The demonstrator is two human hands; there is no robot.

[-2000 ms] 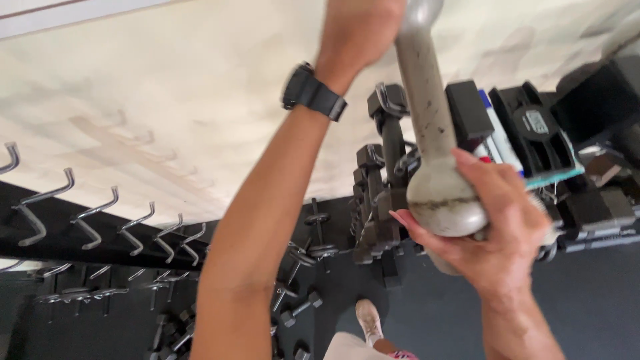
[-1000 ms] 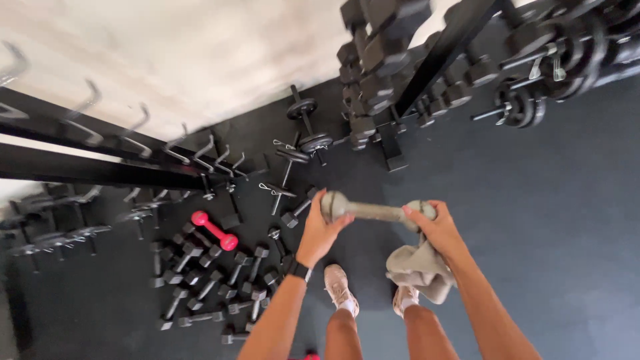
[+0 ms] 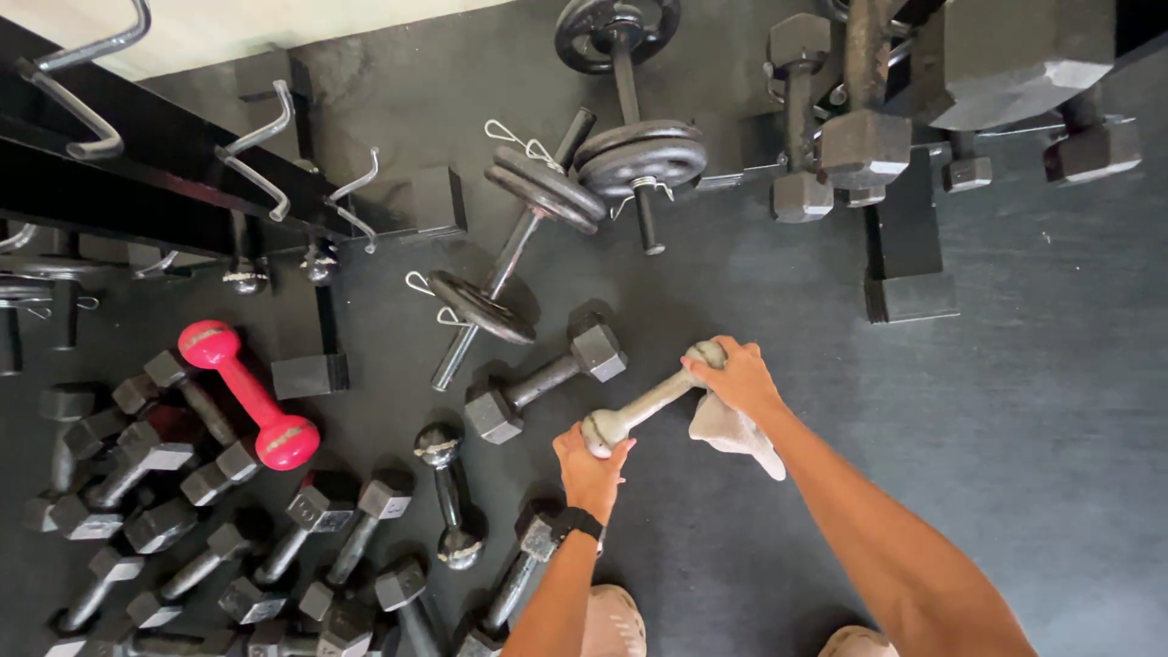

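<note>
A worn grey-white dumbbell (image 3: 659, 398) with rounded ends is held slantwise above the dark floor. My left hand (image 3: 593, 465), with a black watch on the wrist, grips its lower left end. Around the upper right end are the fingers of my right hand (image 3: 741, 376), and a light cloth (image 3: 733, 431) hangs beneath that palm. Just left of the held dumbbell, a black hex dumbbell (image 3: 546, 380) lies on the floor. Further left are a chrome-and-black round-ended dumbbell (image 3: 450, 495) and a pink dumbbell (image 3: 248, 394).
Several hex dumbbells (image 3: 315, 511) crowd the floor at lower left. Two plate-loaded bars (image 3: 511, 255) (image 3: 625, 82) lie at upper centre. A black rack with metal hooks (image 3: 265, 146) stands at upper left; another rack with hex dumbbells (image 3: 867, 151) and a floor foot (image 3: 911, 297) is at upper right.
The view has swung down toward the floor. Two seconds ago the grey-white dumbbell was upright close to the camera; now both hands hold it lower, over the floor and slanting.
</note>
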